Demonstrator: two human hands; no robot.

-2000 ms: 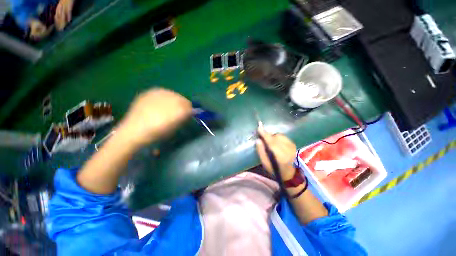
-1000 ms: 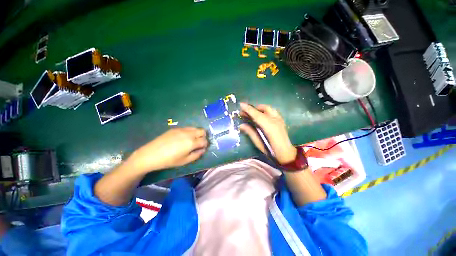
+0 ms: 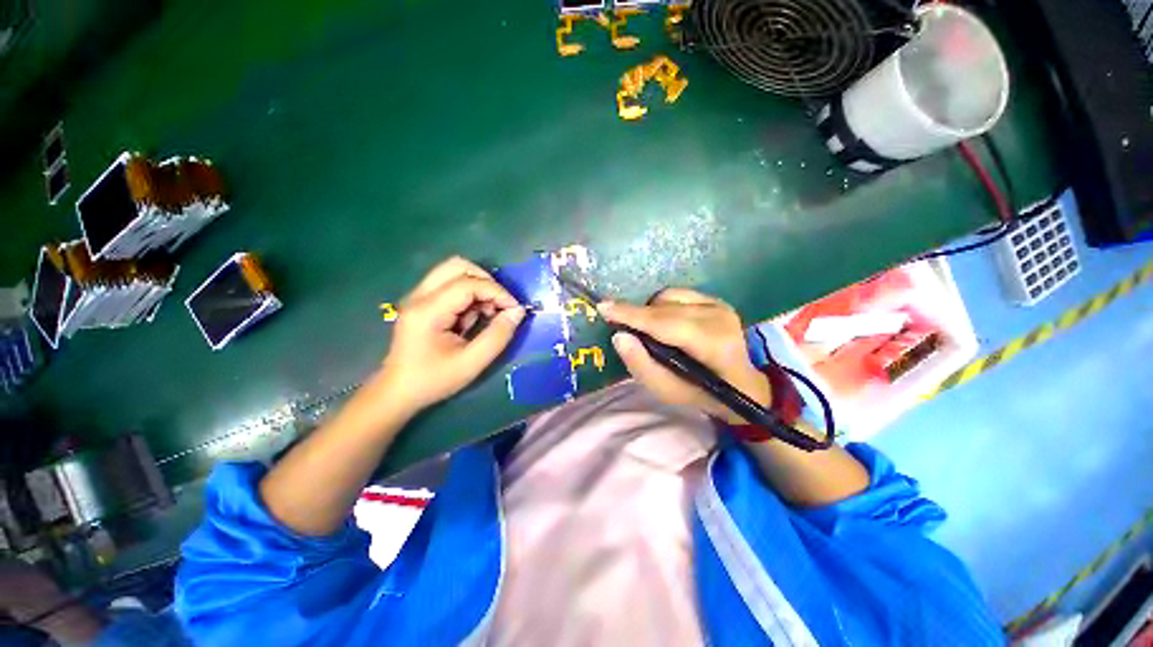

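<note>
Blue-faced LCD modules [image 3: 541, 377] lie in a column on the green mat in front of me, with small orange-yellow flexible circuits [image 3: 588, 359] at their right edges. My right hand [image 3: 689, 348] holds the black soldering iron [image 3: 708, 383] like a pen, its tip at the middle module's right edge. My left hand [image 3: 458, 331] is over the modules' left side, thumb and forefinger pinched together near the iron tip. A thin strand seems to be between these fingers, too fine to tell surely.
Stacked modules [image 3: 114, 209] lean at the left, with a single module [image 3: 234, 301] beside them. Loose flexible circuits [image 3: 650, 87], a fan [image 3: 784, 38] and a white cup [image 3: 929, 89] are at the top. A parts tray [image 3: 872, 331] and grid tray [image 3: 1044, 253] are at the right.
The view has shifted closer. My left hand has moved over the modules' edge and the iron tip has come to the middle module. Small flexible circuits now show at the modules' right edges.
</note>
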